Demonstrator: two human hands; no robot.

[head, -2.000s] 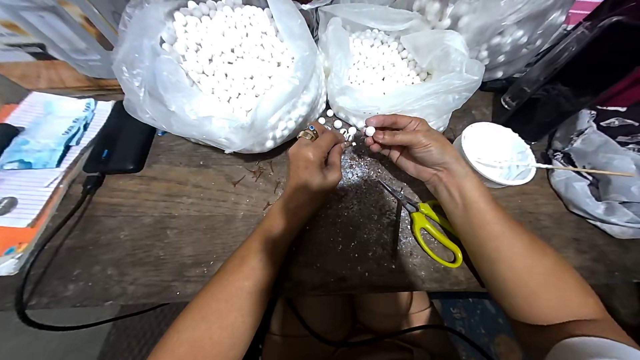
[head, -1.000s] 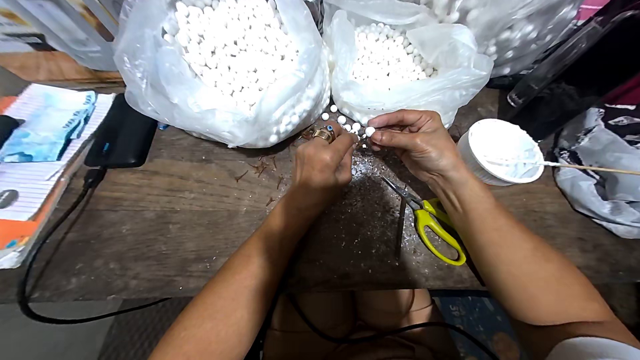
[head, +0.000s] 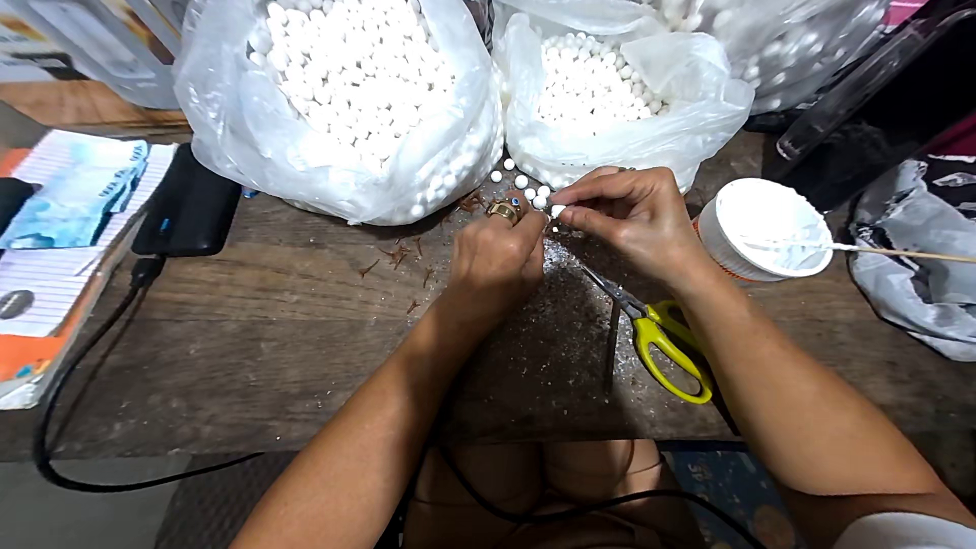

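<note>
My right hand (head: 637,217) pinches a small white ball (head: 558,210) between thumb and forefinger. Close against it, my left hand (head: 499,248), with rings on it, has its fingers curled down; whatever they hold is hidden. Several loose white balls (head: 521,182) lie on the wooden table just beyond the fingertips. Behind them stand a large plastic bag of white balls (head: 366,84) and a smaller plastic bag of white balls (head: 595,84). Scissors with yellow-green handles (head: 662,343) lie nearer me, their blades pointing toward my hands.
A white tub (head: 762,229) with white paste and a stick (head: 907,252) stands right of my right hand. At left lie a black power bank (head: 187,202) with a cable, lined paper and a banknote (head: 80,194). Brown scraps (head: 396,255) and white specks dot the wooden table (head: 252,335).
Both hands stay together near the loose balls, with small finger shifts. The view has moved slightly.
</note>
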